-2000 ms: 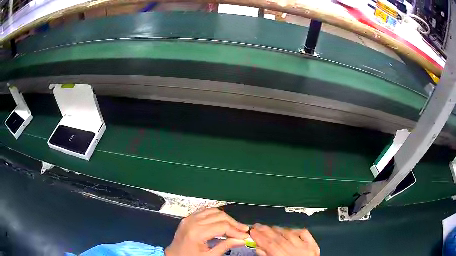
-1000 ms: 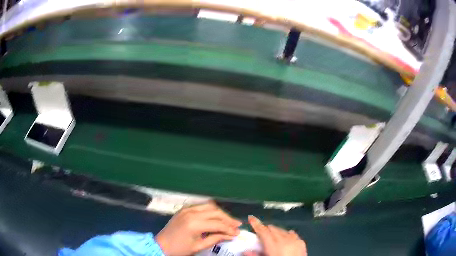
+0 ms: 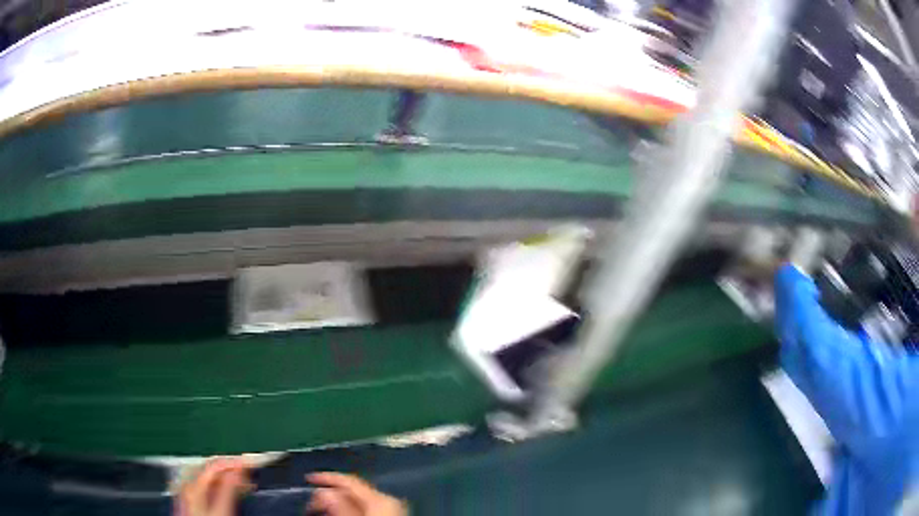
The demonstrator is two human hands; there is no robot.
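My left hand (image 3: 214, 486) and my right hand (image 3: 355, 494) are at the bottom edge, partly cut off and blurred. They are apart, with fingers spread and nothing visible in them. A flat white box (image 3: 302, 296) with faint grey print lies on the far part of the green belt, beyond my hands and not touched by them. An open white box (image 3: 518, 312) stands on the belt to its right, lid up and a black rectangle inside, partly behind the post.
A pale metal post (image 3: 655, 222) rises at the belt's near edge. A neighbour's blue sleeve (image 3: 851, 353) reaches over the belt at right, beside a white sheet (image 3: 801, 423). A wood-edged shelf (image 3: 302, 77) runs along the back. The dark green worktop (image 3: 645, 454) lies on the near side.
The view has swung right. My hands have separated and the white printed item between them is gone from there. A flat white box now lies on the belt. More of the neighbour's sleeve shows.
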